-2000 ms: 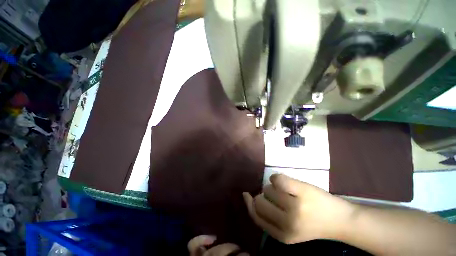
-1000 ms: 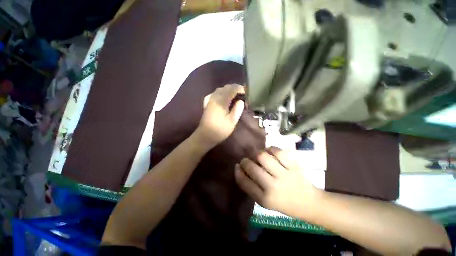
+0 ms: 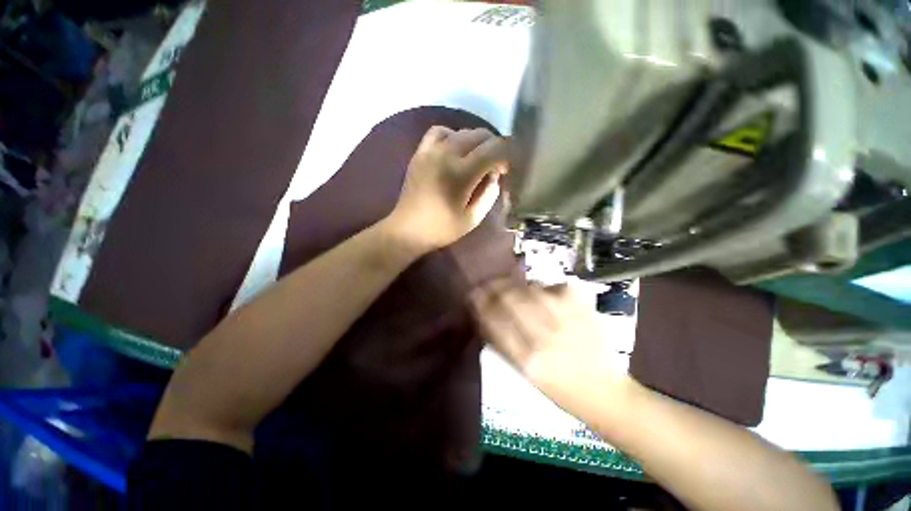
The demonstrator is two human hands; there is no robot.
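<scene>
The curved dark brown panel [image 3: 370, 190] lies flat on the white table, its right edge by the presser foot and needle area [image 3: 589, 245] of the grey-beige machine head [image 3: 639, 110]. My left hand [image 3: 455, 185] is on the panel's upper part beside the machine head, fingers curled with the edge seemingly between them; the fingertips are partly hidden. My right hand [image 3: 519, 319] is blurred, over the panel's right edge just below the needle area. I cannot tell whether it grips the cloth.
A long brown strip [image 3: 215, 150] lies on the table's left. A small rectangular brown piece [image 3: 704, 344] lies right of the needle. The table has a green front edge [image 3: 559, 451]. A blue basket [image 3: 75, 439] stands at the lower left. Small dark and red items lie far right.
My left hand has come up from the bottom edge onto the panel's upper part. My right hand has moved up towards the needle area. The view has shifted and tilted.
</scene>
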